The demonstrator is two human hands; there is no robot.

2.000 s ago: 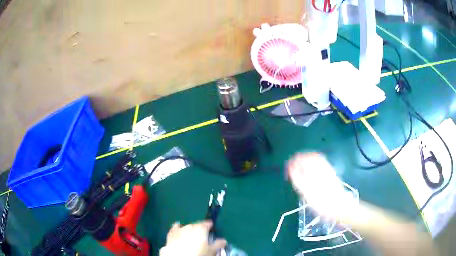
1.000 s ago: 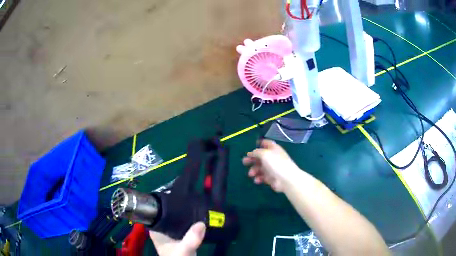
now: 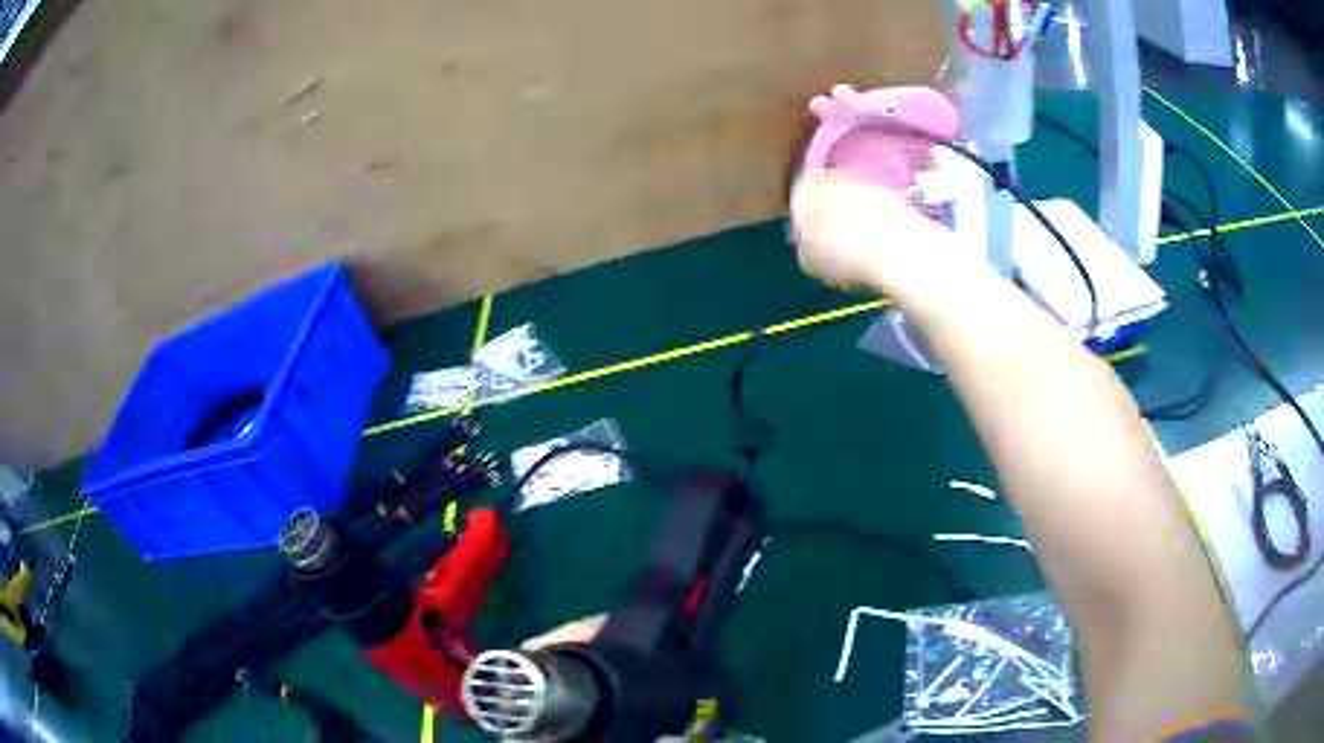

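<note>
The black heat gun [image 3: 668, 610] is low in the picture, its slotted silver nozzle towards me. My left hand [image 3: 569, 634] is mostly hidden behind it, with a little skin showing, and holds it. My right hand [image 3: 850, 232] is blurred in front of the pink desk fan [image 3: 876, 145], beside the white upright [image 3: 996, 109]; what its fingers hold cannot be told. A black cord [image 3: 1053, 225] arcs across the upright above my right forearm.
A red heat gun [image 3: 436, 617] and black cables [image 3: 218, 639] lie at left beside a blue bin [image 3: 240, 421]. Zip bags with white pieces [image 3: 574, 465] lie mid-mat; another bag [image 3: 987, 661] is near my right forearm. A coiled cable [image 3: 1281, 508] lies on paper at right.
My right hand has moved up and back from the middle of the mat to the fan. The black heat gun, in my left hand, sits lower and its nozzle points more towards me.
</note>
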